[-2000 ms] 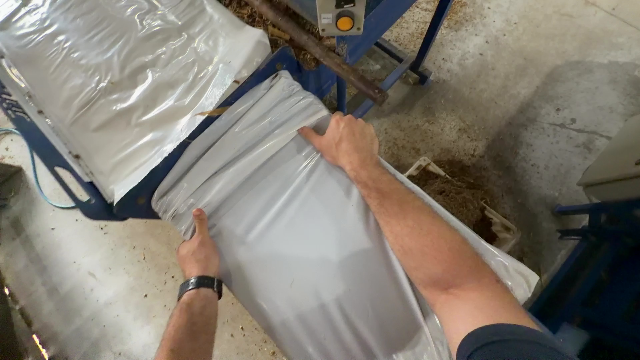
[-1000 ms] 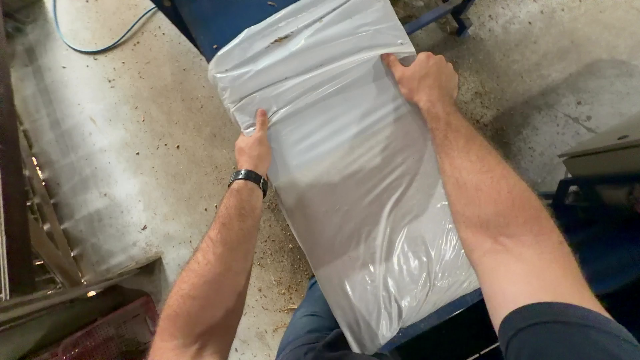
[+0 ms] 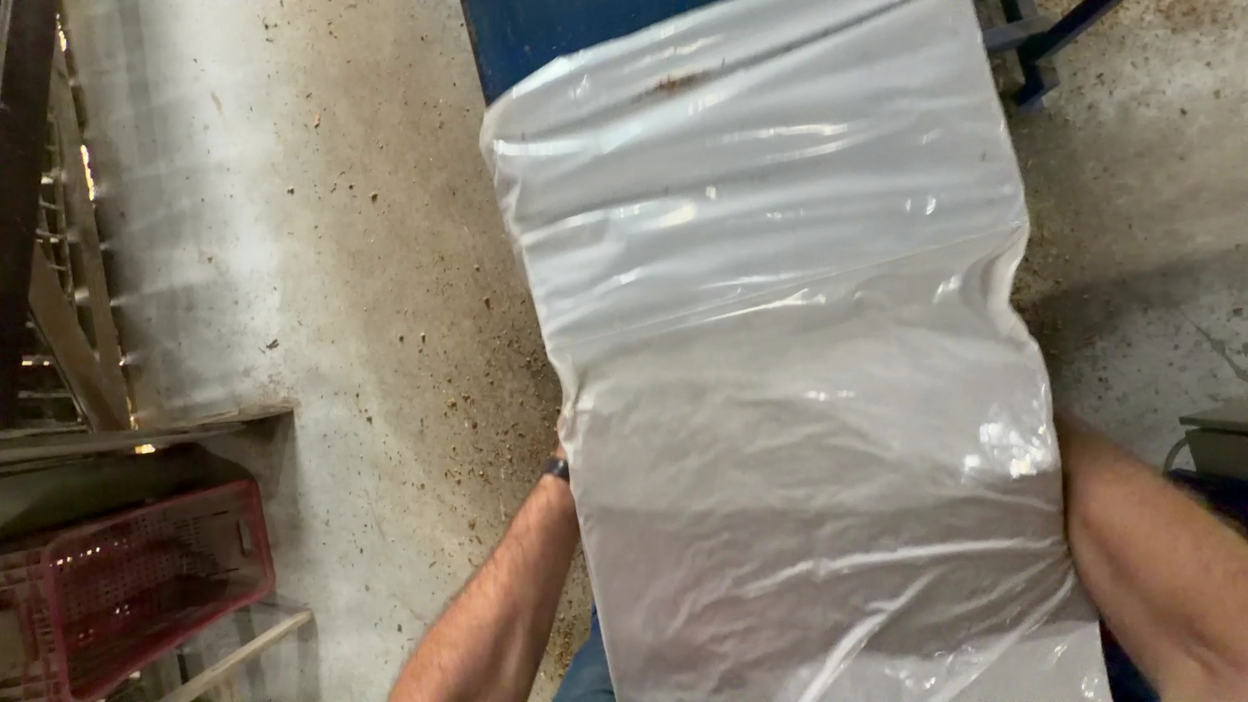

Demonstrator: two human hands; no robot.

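Observation:
A large white plastic bag, full-looking and wrinkled, lies lengthwise before me, its far end over a blue metal surface. My left hand is mostly hidden behind the bag's left edge; only a bit of skin shows above the black wristband. My right forearm reaches beneath the bag's right edge, and the right hand is out of sight behind it. Brown crumbs lie on the bag near its far end.
A pink plastic crate stands at lower left, near wooden slats. The concrete floor carries scattered brown crumbs. Blue metal legs are at upper right, a grey box at the right edge.
Both hands have moved from the top and side of the bag to behind its edges. The bag has come off the blue frame toward me. The view has shifted left.

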